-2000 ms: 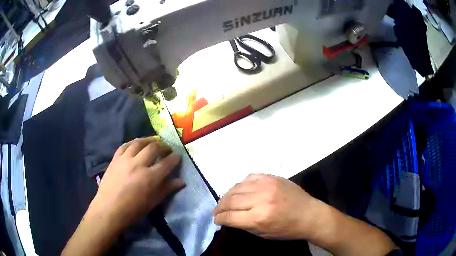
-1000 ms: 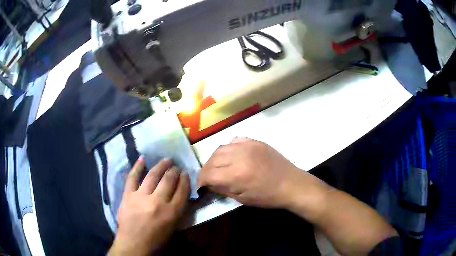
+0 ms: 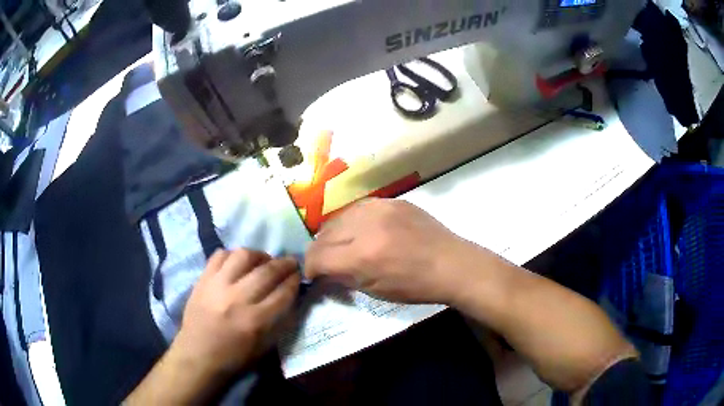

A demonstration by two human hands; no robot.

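Note:
A light grey-blue cloth piece (image 3: 248,208) with dark strips lies under the lit presser foot and needle (image 3: 260,155) of the white sewing machine (image 3: 341,59). My left hand (image 3: 242,297) lies on its near part, fingers bent over the cloth. My right hand (image 3: 381,250) pinches the cloth's right edge near its front corner, close to my left fingertips. The pinched edge is mostly hidden by my fingers. A dark garment panel (image 3: 83,238) lies to the left.
Black-handled scissors (image 3: 421,87) lie under the machine arm. Red-orange tape (image 3: 319,190) marks the bed right of the needle. A blue plastic basket (image 3: 691,254) holding cloth stands at the right. The white table (image 3: 508,198) has a curved front edge.
The grey cloth has moved further under the needle, and more white table shows in front. My right hand has moved up and left, closer to the needle. My left hand has shifted right.

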